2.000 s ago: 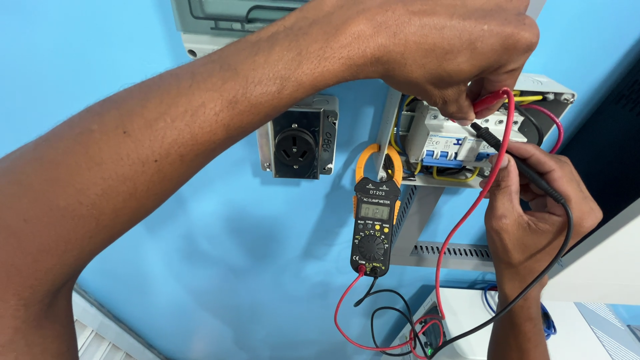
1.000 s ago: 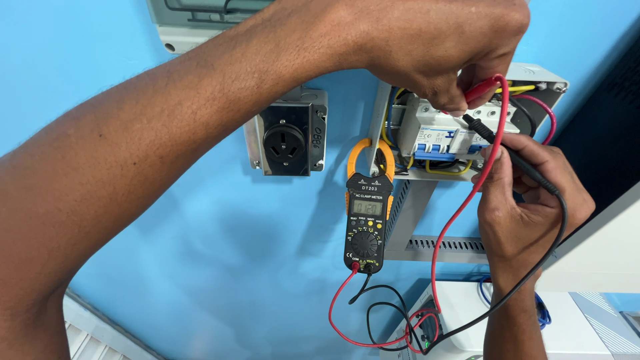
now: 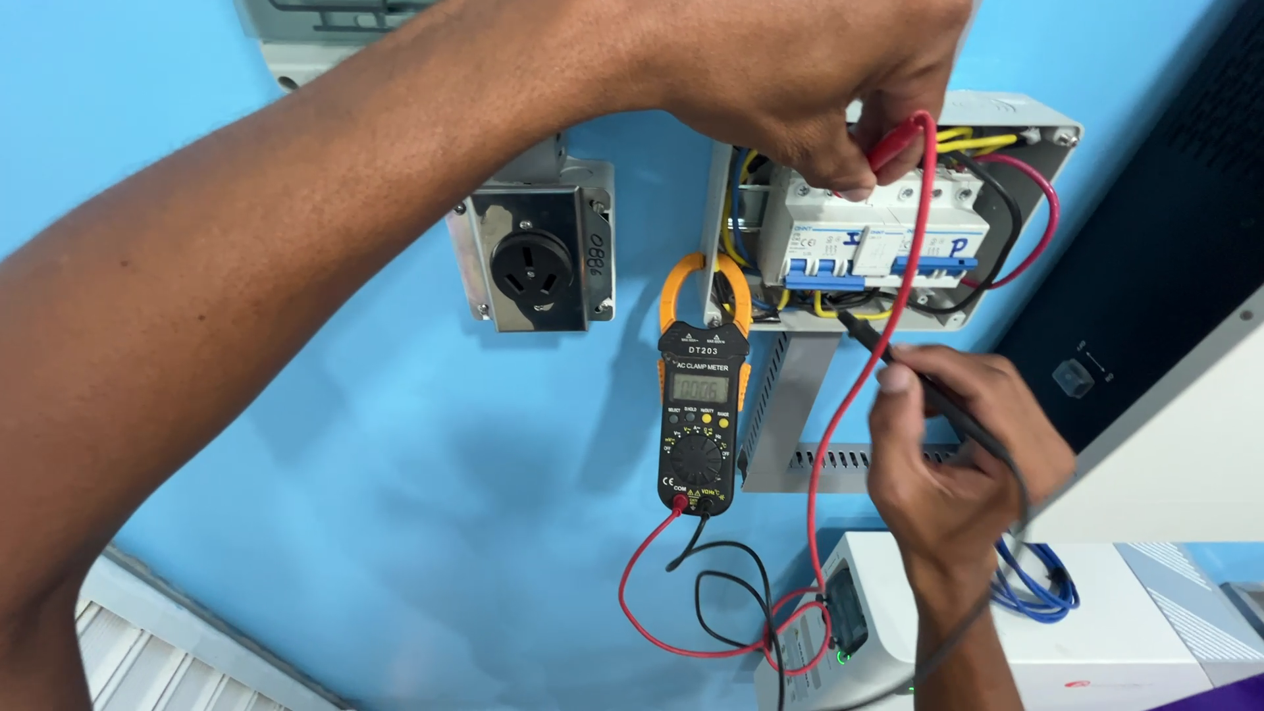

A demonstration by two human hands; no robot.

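Observation:
My left hand point(image 3: 820, 89) reaches in from the upper left, closed on the red test probe point(image 3: 897, 146) at the top of the circuit breakers point(image 3: 879, 237); its tip is hidden. Below the breakers, my right hand point(image 3: 963, 444) pinches the black test probe point(image 3: 889, 360), whose tip is near the lower edge of the open breaker box point(image 3: 1062, 133). Left of it, a clamp meter point(image 3: 701, 415) hangs by its orange jaw point(image 3: 681, 286) on the box's left edge. Red and black leads run from its base. Yellow, blue, black and red wires surround the breakers.
A black socket outlet point(image 3: 531, 269) is mounted on the blue wall left of the box. Under the box is a slotted metal bracket point(image 3: 815, 395). A white unit point(image 3: 1076, 642) with coiled blue cable point(image 3: 1037, 583) stands below. A dark panel point(image 3: 1116, 276) is at the right.
My right hand has moved the black probe down, away from the top of the breakers. My left hand still holds the red probe there. The meter's display reading has changed.

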